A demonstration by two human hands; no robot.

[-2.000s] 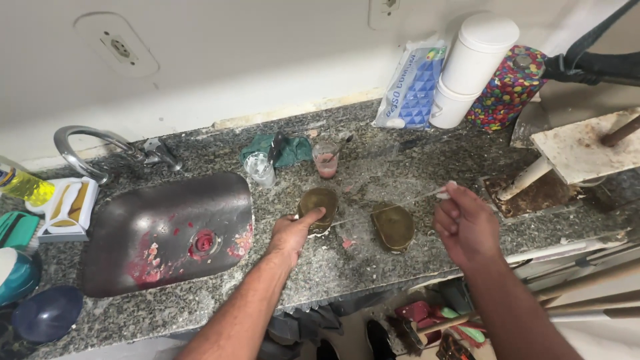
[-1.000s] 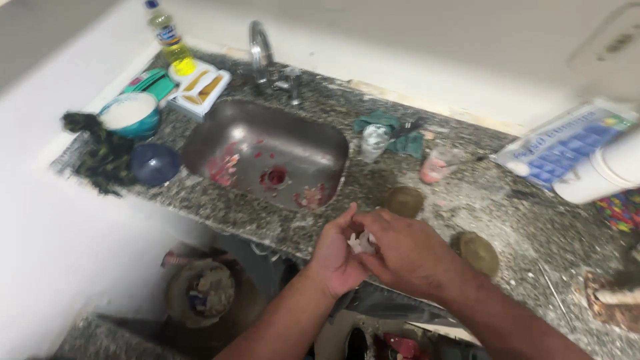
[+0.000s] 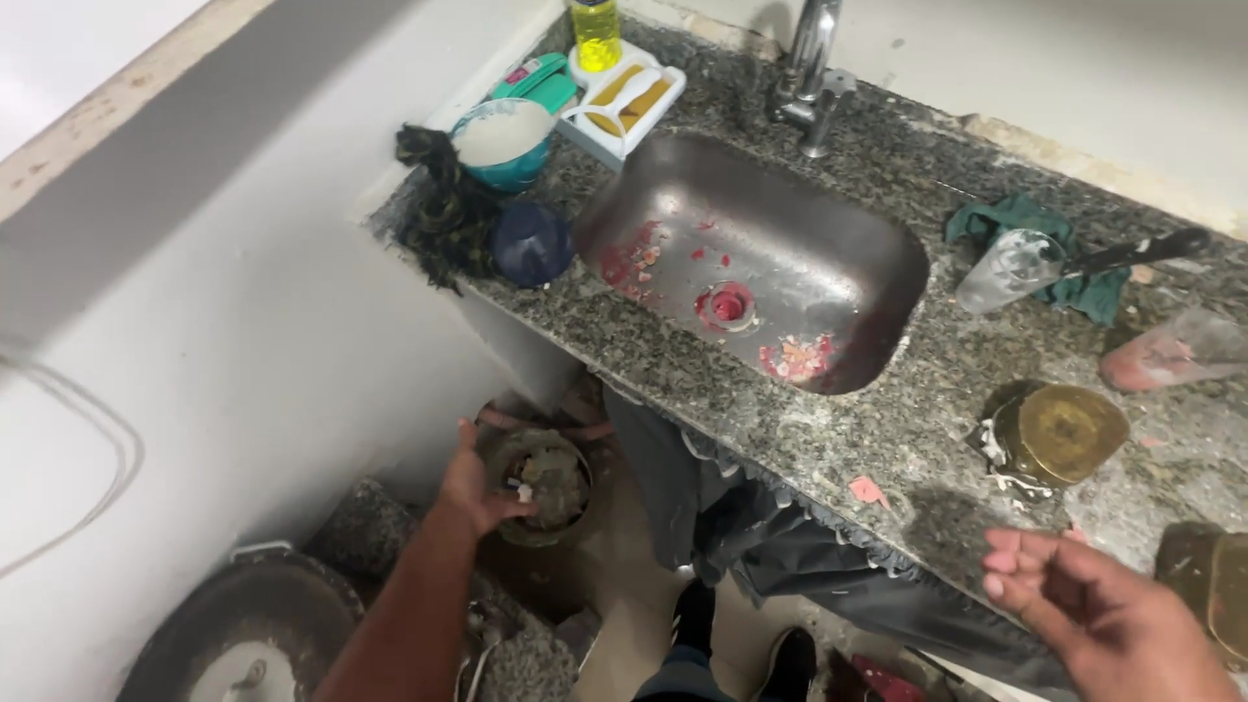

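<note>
My left hand point(image 3: 480, 487) reaches down over a round waste bucket point(image 3: 541, 487) on the floor, its fingers spread. A small white scrap point(image 3: 524, 492) shows just beyond its thumb, above the bucket's contents. Over the front edge of the granite counter, my right hand point(image 3: 1063, 590) is half curled with nothing seen in it. Near that hand stands a brass-coloured metal flask point(image 3: 1068, 434) with white residue round its base. A second such flask point(image 3: 1209, 585) is partly behind the right hand. A pink scrap point(image 3: 868, 490) lies on the counter's edge.
A steel sink point(image 3: 780, 234) holds red and pink residue. Right of it are a clear plastic cup point(image 3: 1014, 271), a green cloth point(image 3: 1097, 288) and a cup with pink material point(image 3: 1170, 351). Left are a blue bowl point(image 3: 531, 244) and a teal bowl point(image 3: 507, 166). A dark round lid point(image 3: 244, 634) is at lower left.
The view has swung left. My hands were together around something white one second ago; now they are apart, the left one over the bucket and the right one over the counter's edge.
</note>
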